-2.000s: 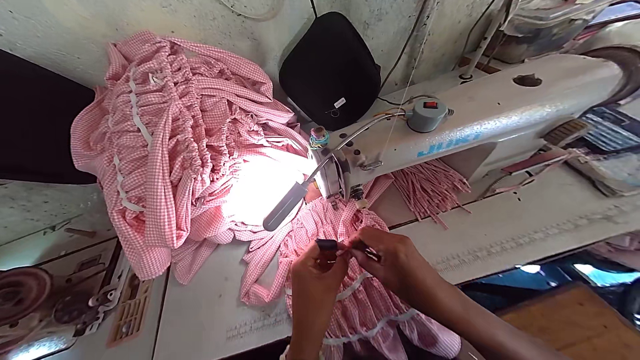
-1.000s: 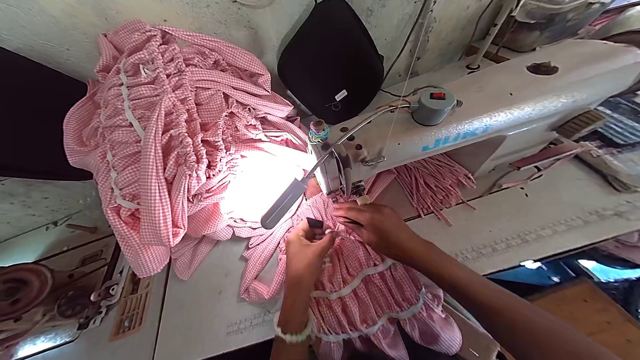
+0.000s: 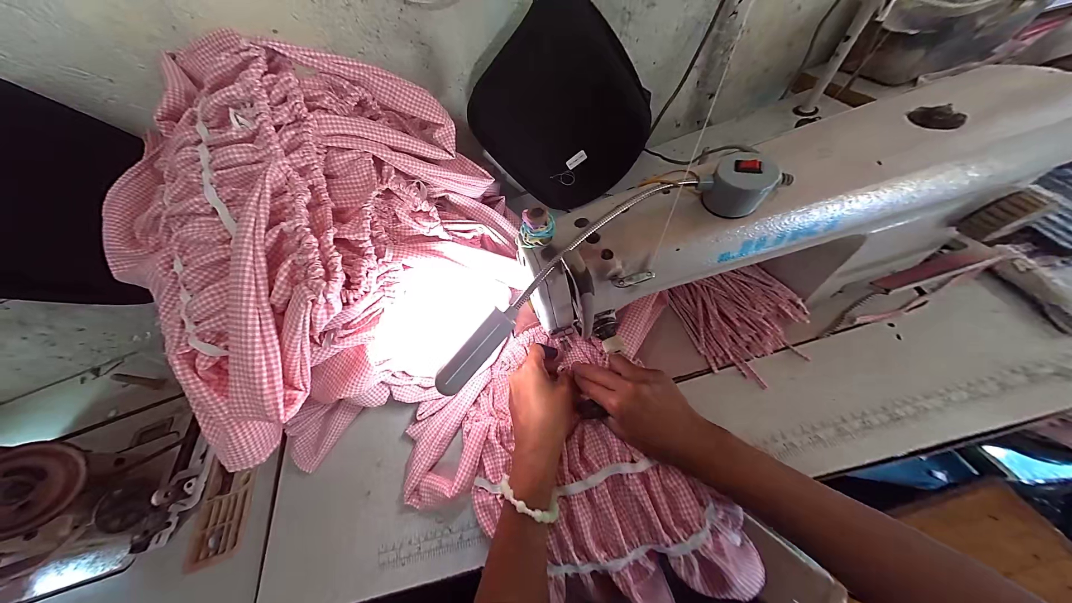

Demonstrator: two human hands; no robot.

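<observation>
Pink-and-white gingham fabric (image 3: 615,494) with gathered rows and white trim lies under the needle end of a white industrial sewing machine (image 3: 804,184). My left hand (image 3: 540,398) holds the gathered cloth just in front of the presser foot (image 3: 566,337), with a small dark object at its fingertips. To its right, my right hand (image 3: 641,402) presses on the same cloth, its fingers bent close to the left hand; a dark thing shows partly below them. A gray lamp head (image 3: 476,352) on a flexible neck hangs left of the needle area and lights the cloth brightly.
A large heap of the same gingham (image 3: 276,209) rises at the left. Thin fabric strips (image 3: 737,318) lie under the machine arm. A black cushion-like object (image 3: 561,100) leans on the wall. Part of another machine (image 3: 50,494) stands at lower left.
Both hands have moved up toward the presser foot since the oldest frame, where they were joined lower on the cloth. The right hand now lies closer to the left than one second ago.
</observation>
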